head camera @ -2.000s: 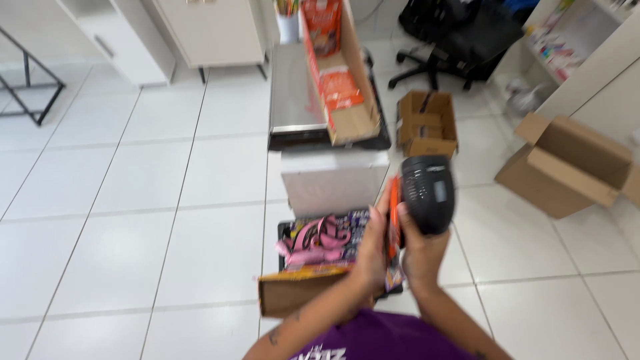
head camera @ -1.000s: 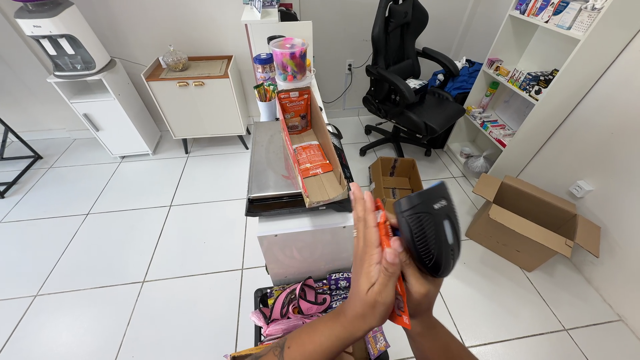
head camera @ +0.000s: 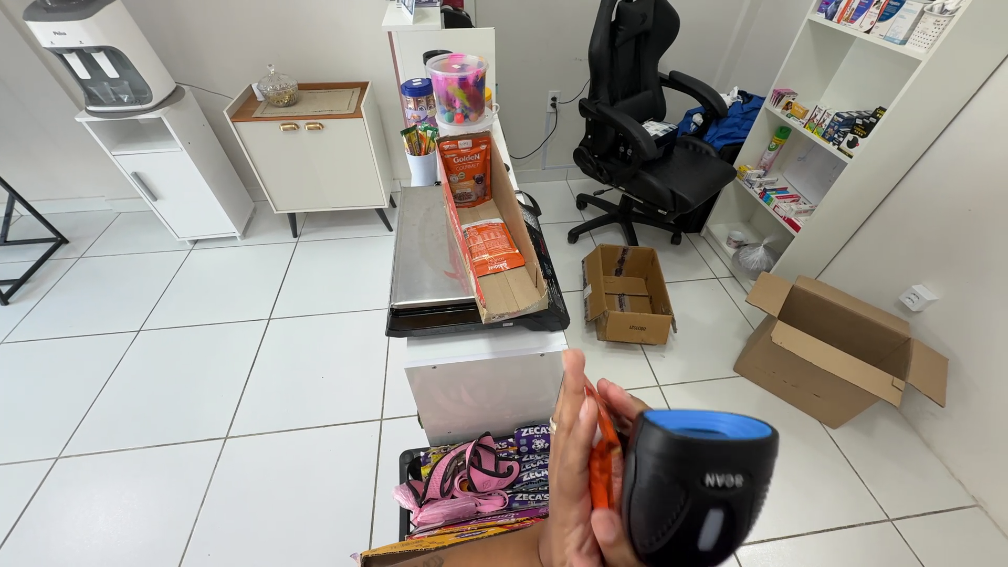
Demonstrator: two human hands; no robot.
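Observation:
A black handheld barcode scanner (head camera: 697,496) with a blue rim is in my right hand (head camera: 618,535), its head tilted up. Between my palms an orange pouch (head camera: 605,457) is pressed upright, seen edge-on. My left hand (head camera: 568,472) lies flat against the pouch's left side, fingers pointing up. Ahead, on a metal-topped scale (head camera: 429,252), an open cardboard display box (head camera: 516,295) holds one orange pouch standing (head camera: 466,169) and another lying flat (head camera: 492,246). Below my hands' left side, a black crate (head camera: 405,488) contains purple packets (head camera: 533,472) and pink straps (head camera: 472,472).
An open small carton (head camera: 630,315) and a larger open carton (head camera: 835,346) stand on the floor at right. Behind are a black office chair (head camera: 654,142) and a stocked white shelf unit (head camera: 835,71). A clear tub (head camera: 458,87) stands behind the display box.
The view has tilted up since the first frame. Both hands keep the pouch between them, and the scanner remains in the right hand.

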